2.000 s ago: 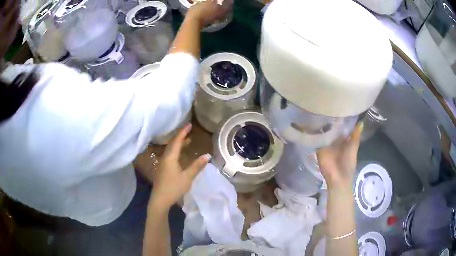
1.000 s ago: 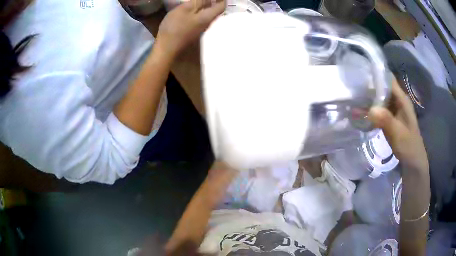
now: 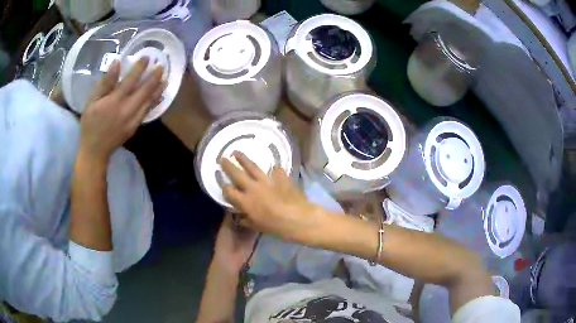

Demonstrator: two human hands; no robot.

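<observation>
A humidifier water tank (image 3: 206, 165) is in front of me, its white slotted disc facing up. My right hand (image 3: 268, 197) lies on the disc, fingers spread over its lower middle and the palm at its rim. My left hand (image 3: 235, 243) is at the tank's lower near side, its fingers partly hidden by the tank and my right hand. Crumpled white cloth (image 3: 407, 216) lies on the near bench, partly behind my right forearm. A tank with a dark-centred slotted ring (image 3: 333, 151) stands just right of my tank.
A co-worker's hand (image 3: 117, 110) rests on a tilted tank (image 3: 81, 69) at left. Another slotted tank (image 3: 237, 94) and a dark-centred one (image 3: 316, 82) stand behind mine. Waiting tanks (image 3: 410, 180) are at right. A cloudy sheet (image 3: 515, 94) lies by the green belt (image 3: 385, 69).
The held tank has moved down and left and now has its slotted disc up. My right hand has come from the clear end onto the disc. The co-worker's hand is on another tank.
</observation>
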